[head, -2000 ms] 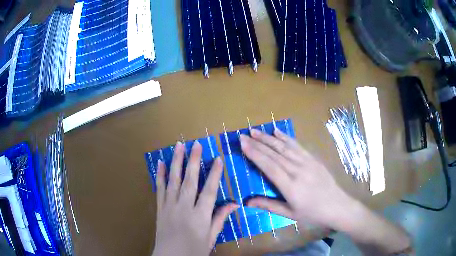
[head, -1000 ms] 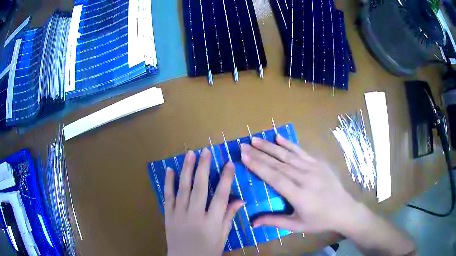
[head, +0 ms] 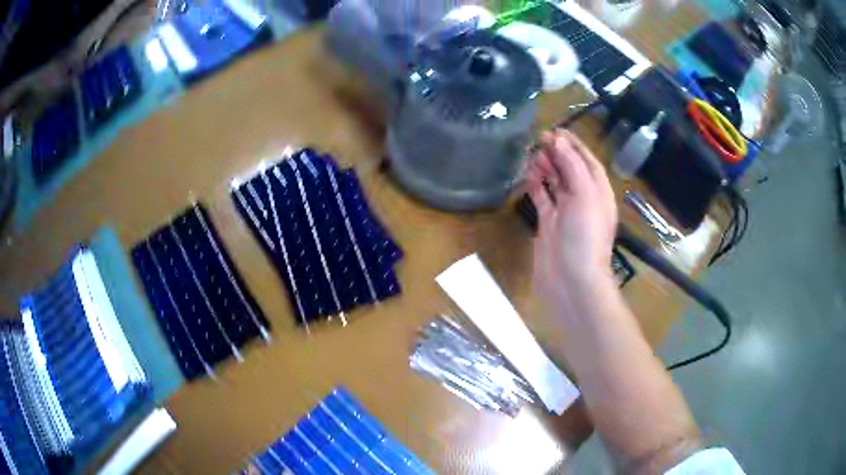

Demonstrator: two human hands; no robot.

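Observation:
My right hand (head: pixel 575 209) is raised at the right, beside the grey round vented housing (head: pixel 464 130). Its fingers are bent and blurred, and I cannot tell whether they hold anything. A thick black cord or handle (head: pixel 682 283) shows just right of the wrist. My left hand is not in view. The blue solar cell string (head: pixel 343 441) lies at the bottom edge, partly cut off, with no hand on it.
Dark tabbed cells (head: pixel 320 241) and another dark stack (head: pixel 199 292) lie left of centre. Ribbon pieces (head: pixel 473 366) lie beside a white strip (head: pixel 510 334). Finished panels (head: pixel 70 343) are at lower left. A small bottle (head: pixel 638 148) and red-yellow handles (head: pixel 716 130) are upper right.
The view has swung right. My right hand has left the cell string and moved to the housing. My left hand has gone out of view.

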